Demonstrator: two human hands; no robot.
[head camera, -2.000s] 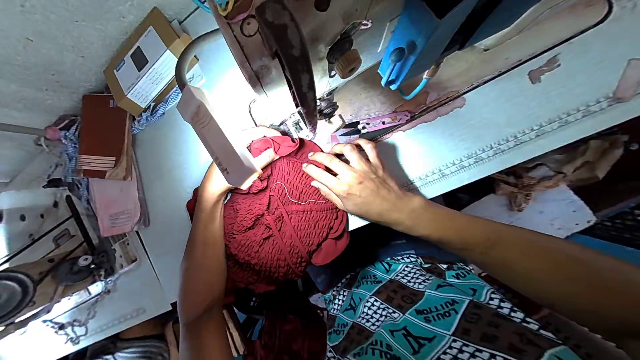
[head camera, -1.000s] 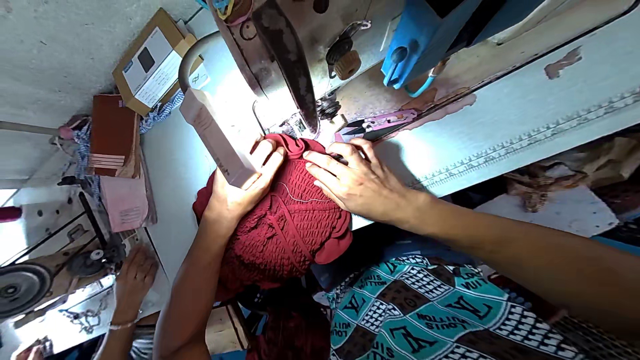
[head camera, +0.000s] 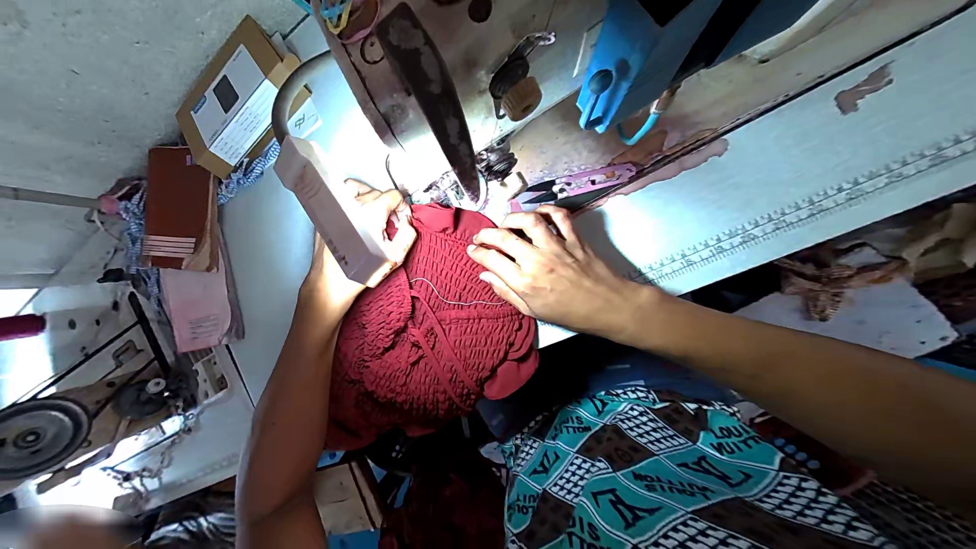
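Note:
A red shirred fabric piece (head camera: 450, 328) lies bunched at the table's near edge, its top edge close to the needle area of a sewing machine (head camera: 427, 84). My left hand (head camera: 374, 229) grips the fabric's upper left edge, partly hidden behind a white lamp head (head camera: 332, 213). Spread flat on the upper right of the fabric is my right hand (head camera: 541, 267), fingers apart, pressing it. A loose pale thread (head camera: 450, 300) curls across the cloth. Pink-handled thread snips (head camera: 595, 180) rest on the machine bed behind my right hand.
A cardboard box (head camera: 236, 99), brown notebooks (head camera: 179, 206) and pink paper (head camera: 194, 305) are at the left. A measuring tape marking (head camera: 808, 206) runs along the white table (head camera: 762, 183). A blue holder (head camera: 610, 76) hangs at the machine. Another machine's wheel (head camera: 34, 435) stands lower left.
The other person's hand and arm, seen at the left one second ago, have left that spot; a blurred shape shows at the lower left corner. My hands stay on the red fabric.

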